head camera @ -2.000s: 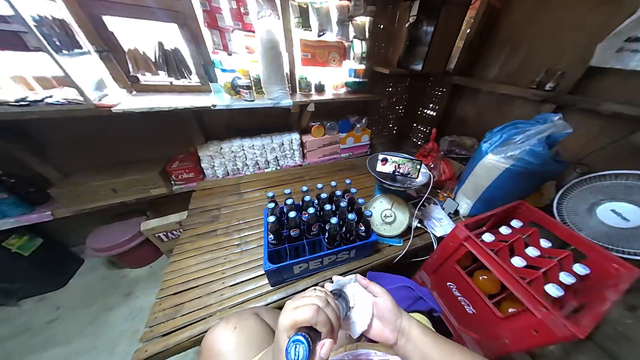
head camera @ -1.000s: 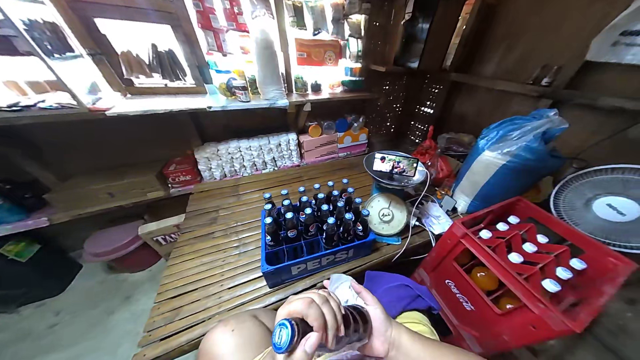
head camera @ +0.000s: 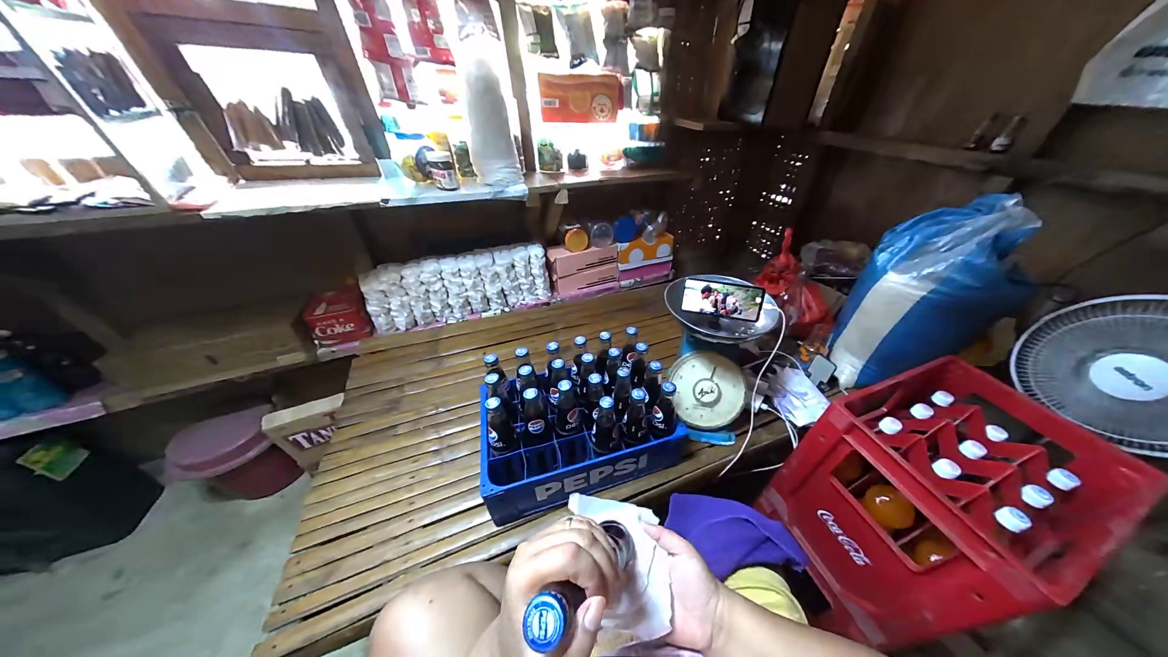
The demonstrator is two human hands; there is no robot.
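Note:
A dark glass soda bottle with a blue crown cap [head camera: 546,622] lies across my lap area, cap end toward me. My left hand [head camera: 558,570] grips it by the neck. A white cloth or tissue [head camera: 646,570] wraps around its base, and my right hand [head camera: 693,593] holds that cloth against the bottle. Just beyond my hands, a blue Pepsi crate [head camera: 584,482] stands on the bamboo-slat platform [head camera: 401,474], with many capped dark bottles upright in it. Some front compartments of the crate hold no bottle.
Right of the crate stand a dial scale [head camera: 708,391] bearing a phone [head camera: 724,300] on its pan, and a white cable. A red Coca-Cola crate [head camera: 821,547] with white-capped bottles, a blue sack [head camera: 931,274] and a fan [head camera: 1109,374] are at the right. Purple cloth [head camera: 730,534] lies near my right hand.
A second ago my right hand held the bottle's body with more dark glass showing; now the white cloth is spread around the base. The crate and its bottles have not moved.

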